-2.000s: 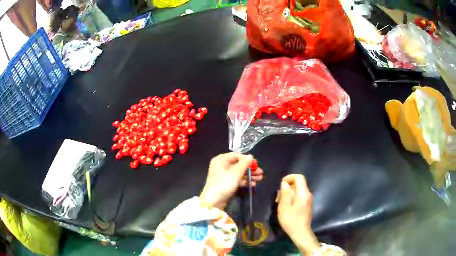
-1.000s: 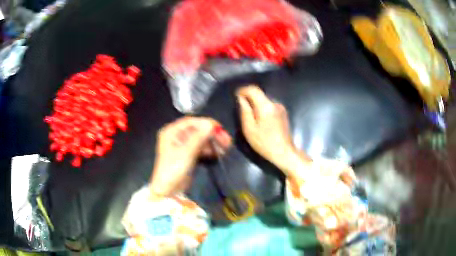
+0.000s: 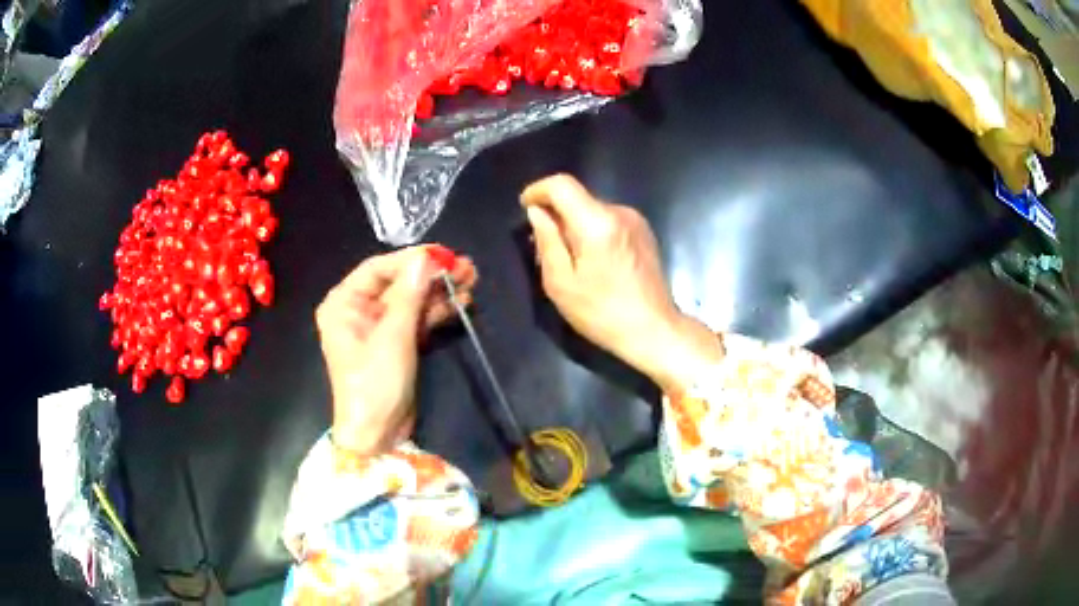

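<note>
My left hand (image 3: 385, 326) holds a small shiny red piece (image 3: 443, 258) between thumb and fingertips at the upper end of a thin metal rod (image 3: 486, 362). The rod rises from a small brown block (image 3: 509, 485) at the table's near edge, with a yellow coil (image 3: 551, 466) around its base. My right hand (image 3: 600, 270) is raised to the right of the rod, thumb and index fingertip close together; whether something tiny is between them cannot be told. A heap of red pieces (image 3: 195, 266) lies at left on black sheeting.
An open clear bag of red pieces (image 3: 527, 53) lies beyond my hands. A yellow plush item (image 3: 935, 59) with a blue-white tag is at upper right. A small clear packet (image 3: 81, 474) is at lower left. A green apron (image 3: 592, 550) covers my lap.
The view has tilted down and shifted right, so the blue basket and orange bag have left it. My right hand has moved up beyond the rod's base; my left hand still holds a red piece at the rod.
</note>
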